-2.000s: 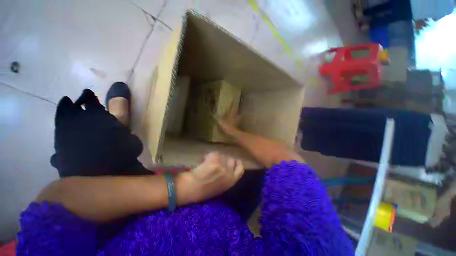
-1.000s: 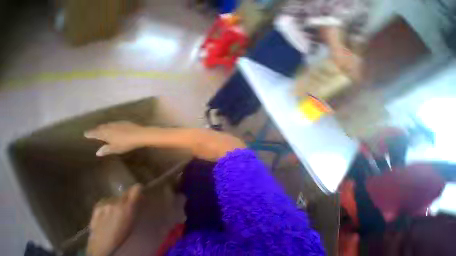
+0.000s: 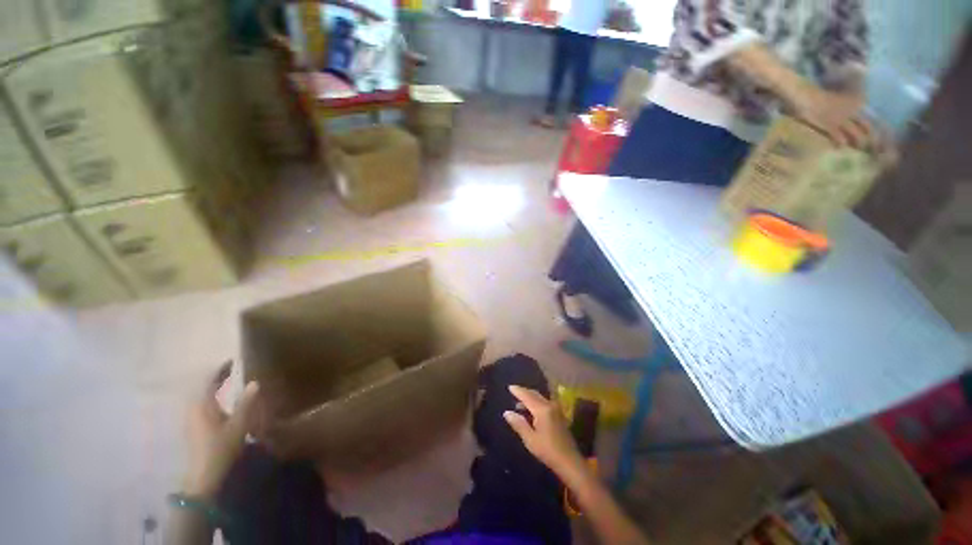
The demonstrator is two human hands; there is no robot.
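Note:
An open shipping carton (image 3: 373,420) stands on the floor in front of my knees, its top open towards me. A small box (image 3: 357,381) lies low inside it, partly hidden by the near wall. My left hand (image 3: 226,420) is at the carton's left near side, fingers apart, holding nothing; whether it touches the carton is unclear. My right hand (image 3: 541,428) is above my right knee, right of the carton, empty with fingers spread and slightly bent.
A standing person handles a small box (image 3: 789,170) on the speckled table (image 3: 767,341) at right, beside a yellow and orange tape dispenser (image 3: 778,245). Stacked sealed cartons (image 3: 96,170) are at left. Another open carton (image 3: 375,168), a red stool (image 3: 586,154) and a distant person are behind.
The view has lifted and swung towards the room and table. My right hand has come out of the carton to above my knee. My left hand has opened beside the carton.

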